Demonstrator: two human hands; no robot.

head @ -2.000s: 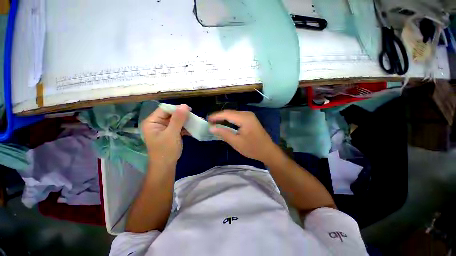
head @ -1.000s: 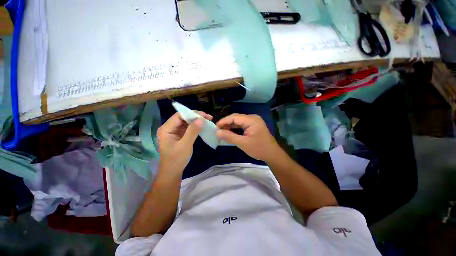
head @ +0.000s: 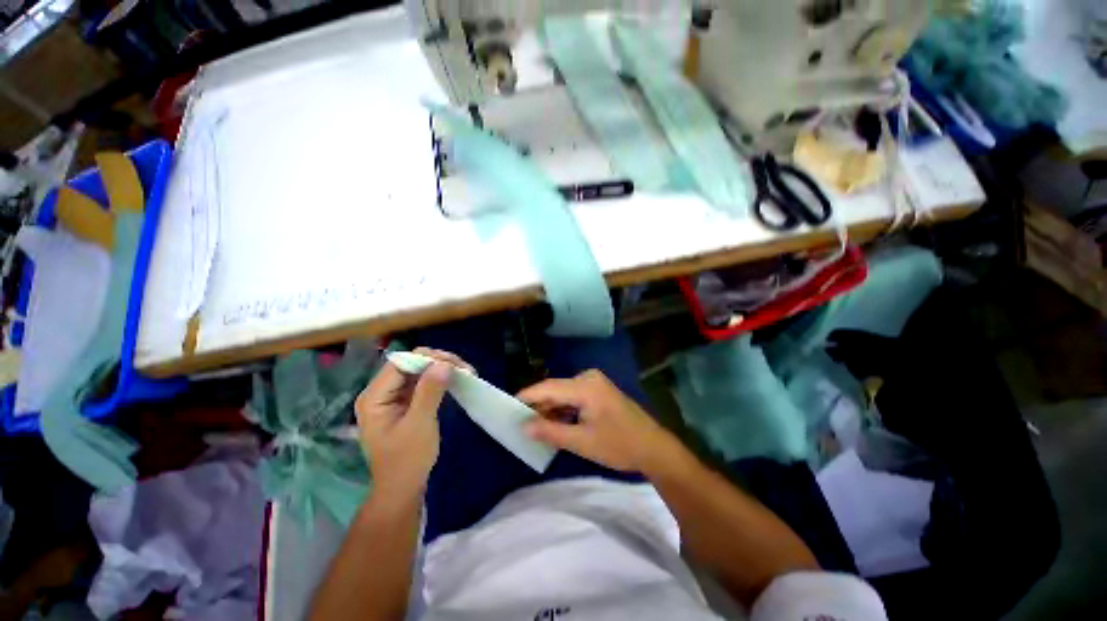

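A small pale green fabric piece (head: 500, 415), likely a collar part, is held over the lap below the table edge. My left hand (head: 410, 406) pinches its upper left end between thumb and fingers. My right hand (head: 580, 416) holds its right edge near the lower end. A long mint-green strip (head: 546, 231) lies across the table and hangs over the front edge. Slim black snips (head: 597, 191) lie flat beside it. Shears with black handles (head: 789, 194) lie on the table at the right.
The sewing machine (head: 801, 55) stands at the back right, with mint strips (head: 619, 115) beside it. A blue basket (head: 148, 261) with fabric is at the left. A red basket (head: 777, 297) is under the table. Bundled green cloth (head: 304, 425) and white cloth (head: 182, 534) lie below left.
The view has tilted up, showing the machine and blue basket. The held piece has turned, its broad end now pointing down to the right. Both hands still hold it.
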